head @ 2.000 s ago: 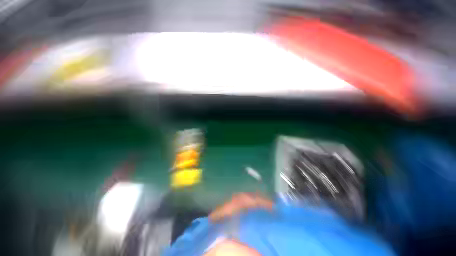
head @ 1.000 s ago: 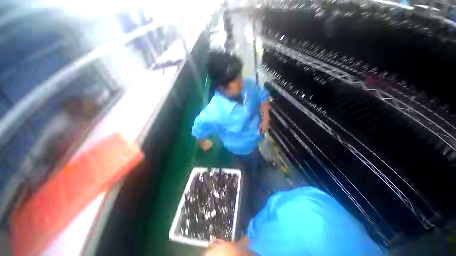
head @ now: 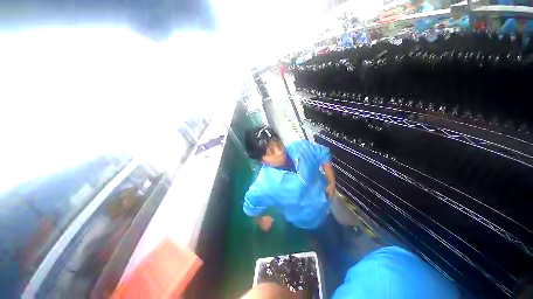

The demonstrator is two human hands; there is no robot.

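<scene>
A white-rimmed tray (head: 316, 274) heaped with small black shiny clips rests on the green bench at the bottom middle, cut off by the picture's edge. A blurred, skin-coloured part of what looks like my right hand (head: 270, 291) overlaps the tray's near left side at the bottom edge. Its fingers cannot be made out, nor whether it holds anything. My blue sleeve (head: 397, 277) fills the bottom right. My left hand is not in view.
A person in a blue smock (head: 295, 187) stands beyond the tray, one fist by the green bench (head: 239, 251). Wire racks (head: 421, 125) with rows of dark panels line the right. An orange-red bin (head: 161, 271) sits on the raised white surface (head: 190, 201) at left.
The view has swung from facing the bench to looking along it, then tipped up. The tray, bin and person now sit lower in the picture. The other person's head has turned towards me.
</scene>
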